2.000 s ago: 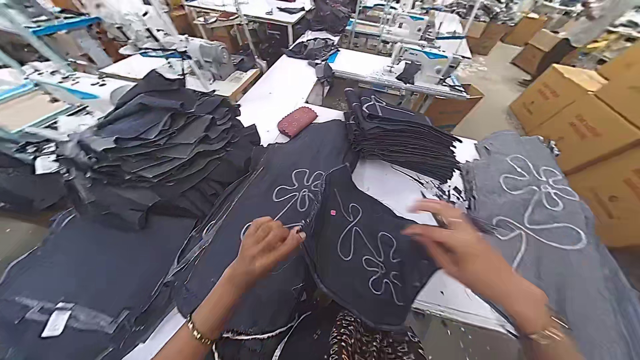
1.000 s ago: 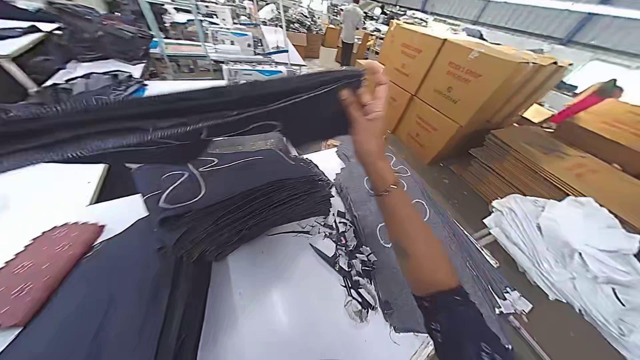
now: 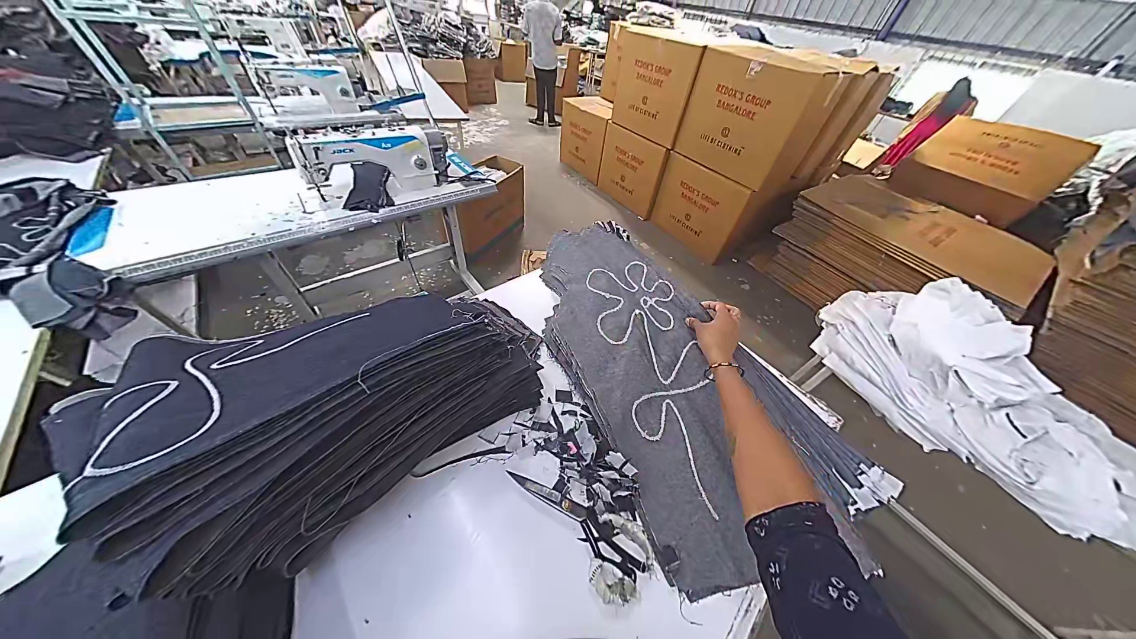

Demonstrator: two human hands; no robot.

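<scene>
My right hand grips the right edge of the top grey denim panel, which bears a white cord flower outline and lies on a stack of such panels. My left hand is out of view. To the left lies a thick stack of dark denim panels, its top one bearing white cord curves. Between the two stacks, small fabric scraps lie on the white table, with dark-bladed scissors or snips among them.
A sewing machine stands on a table at the upper left. Cardboard cartons are stacked beyond, flattened cartons and a heap of white cloth at right. A person stands in the distant aisle.
My right hand has gone from the raised dark denim to the grey panel's edge. The dark cloth held up across the view a second ago is no longer there. The view has turned right since the first frame.
</scene>
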